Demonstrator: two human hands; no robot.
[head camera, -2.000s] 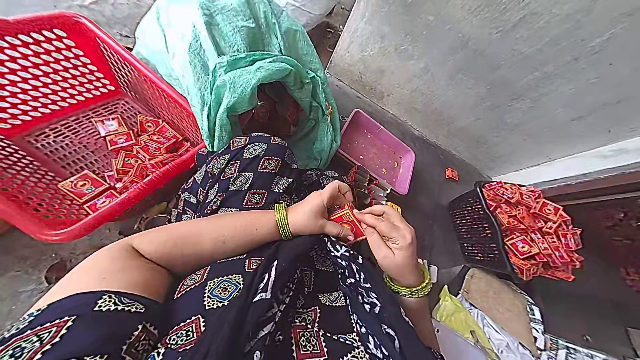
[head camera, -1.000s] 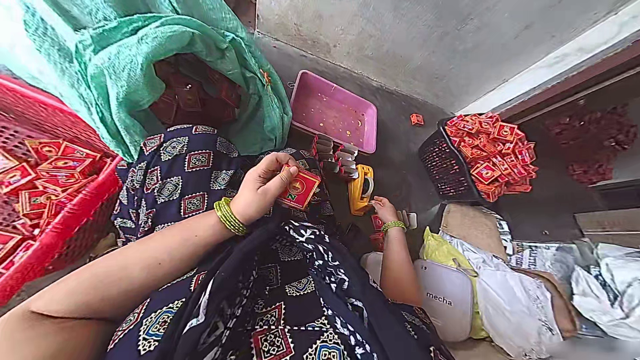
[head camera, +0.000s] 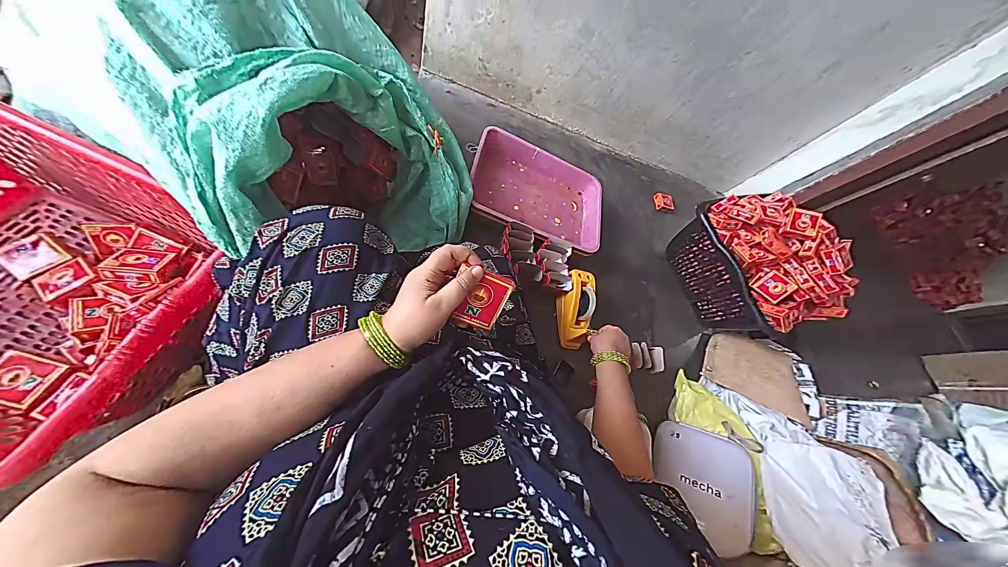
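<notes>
My left hand (head camera: 438, 293) grips a small flat red printed packet (head camera: 484, 300) by its upper left corner, above my lap. To its right, a yellow tape dispenser (head camera: 568, 315) with a roll of tape stands on the floor. My right hand (head camera: 610, 342) is at the dispenser's lower end, its fingers bent together; whether tape is between them is too small to tell. Beside the dispenser are several small open cartons (head camera: 542, 253) with pale insides. Green bangles circle both wrists.
A red plastic basket (head camera: 118, 181) with red packets stands at left, next to a green sack (head camera: 236, 118) holding more. A pink tray (head camera: 535, 189) lies ahead by the wall. At right are a heaped black basket (head camera: 705, 272), a loose red packet (head camera: 663, 202) and a white lid (head camera: 705, 480).
Two seconds ago both hands were together at the packet. My right hand has moved away to the yellow dispenser, while my left hand kept the packet. The view has shifted to the right.
</notes>
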